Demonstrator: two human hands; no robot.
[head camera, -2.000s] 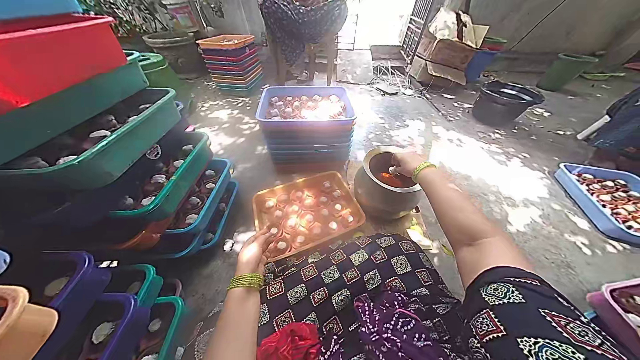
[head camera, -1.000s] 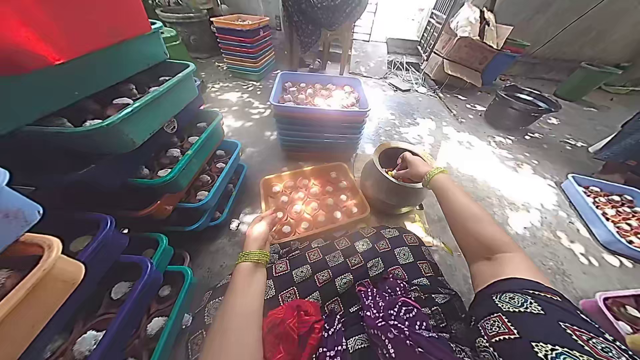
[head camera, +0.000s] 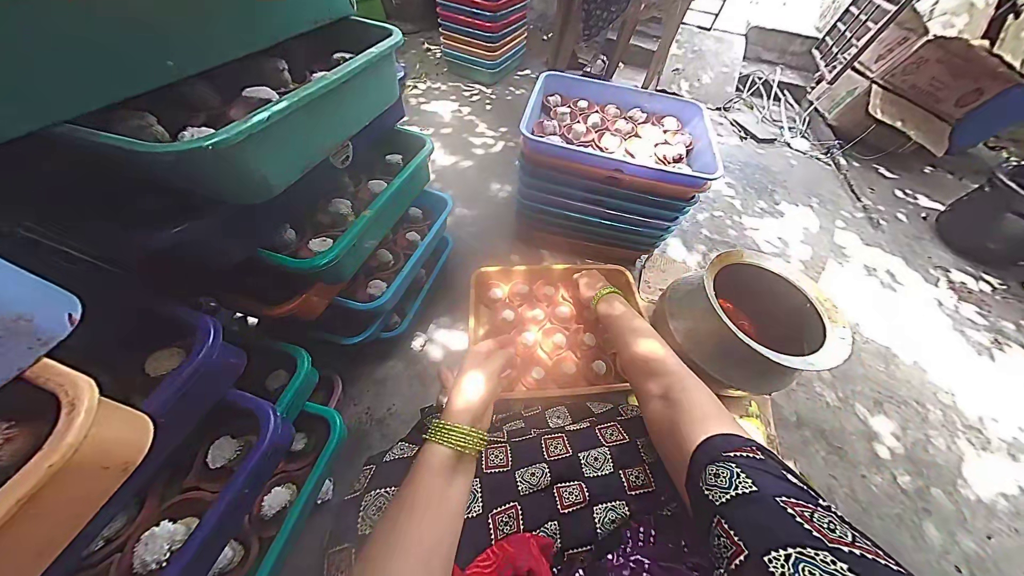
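Observation:
An orange plastic tray (head camera: 554, 394) holds several small clay cups (head camera: 567, 366) with whitish contents, under bright glare. My left hand (head camera: 490, 366) rests at the tray's front left, over its edge; what its fingers touch is unclear in the glare. My right hand (head camera: 594, 288) reaches into the tray's back right part, fingers low among the cups; whether it holds something cannot be seen. Just right of the tray, a round metal pot (head camera: 704, 336) leans toward me, with something red-orange inside its dark mouth. Behind the tray stands a stack topped by a blue tray (head camera: 624, 164) of similar filled cups.
Stacked green trays (head camera: 320, 120) and purple trays (head camera: 248, 448) with filled cups crowd the left side. An orange tray (head camera: 120, 424) sits at the near left. Farther back are stacked coloured trays (head camera: 482, 40), a wooden stool (head camera: 664, 40), cardboard boxes (head camera: 936, 80) and a black tub (head camera: 984, 216).
My right hand has moved left out of the metal pot and into the orange tray. My left hand remains at the tray's left side. The view has come closer and lower.

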